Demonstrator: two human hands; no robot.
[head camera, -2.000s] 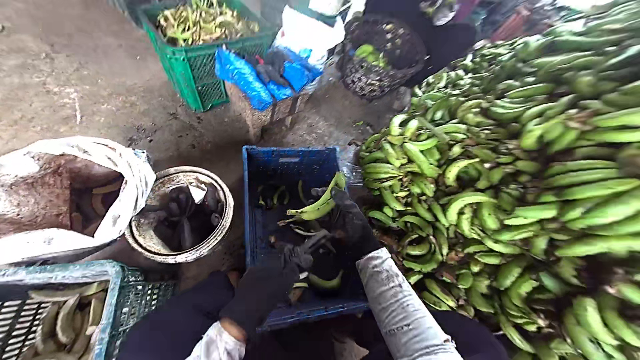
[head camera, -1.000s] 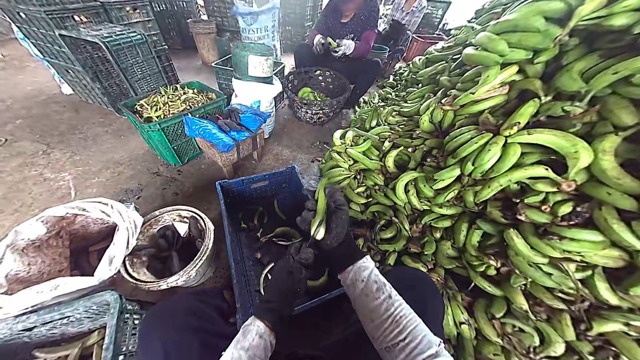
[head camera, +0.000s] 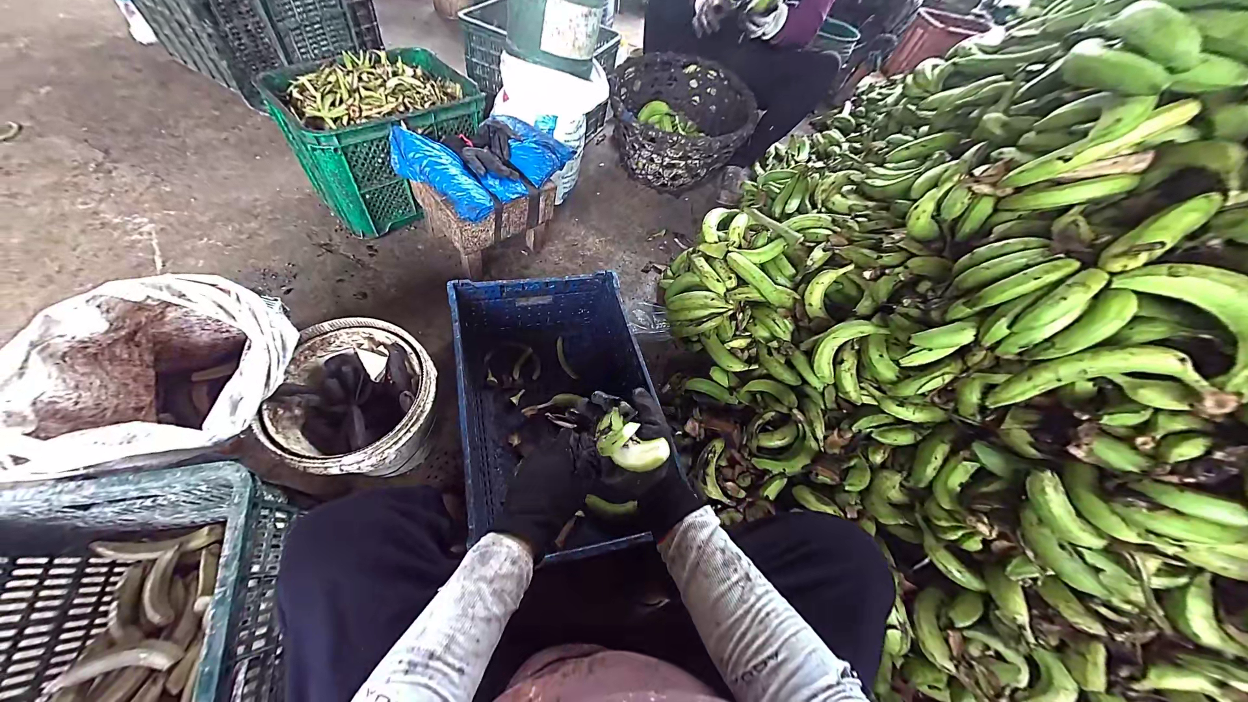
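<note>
Over the near half of a blue plastic crate (head camera: 470, 409), my right hand (head camera: 665, 478) in a dark glove is closed around a green plantain (head camera: 639, 454), partly peeled, with pale flesh showing. My left hand (head camera: 546, 483), also dark-gloved, is close beside it on the left; its fingers are dark against the crate, and whether they hold anything cannot be told. Strips of peel (head camera: 522, 361) lie inside the crate. A large heap of green plantains (head camera: 975, 322) rises to the right of the crate.
To the left are a bucket (head camera: 429, 390) with dark contents, a white sack (head camera: 263, 331) and a crate (head camera: 229, 585) of peeled plantains. Ahead stand a blue-covered stool (head camera: 444, 185), a green crate (head camera: 341, 146) of peel and a dark basket (head camera: 673, 146). A co-worker (head camera: 770, 68) sits behind the basket.
The plantain in my right hand was held up lengthwise one second ago; now its pale flesh shows above my glove. The view has shifted.
</note>
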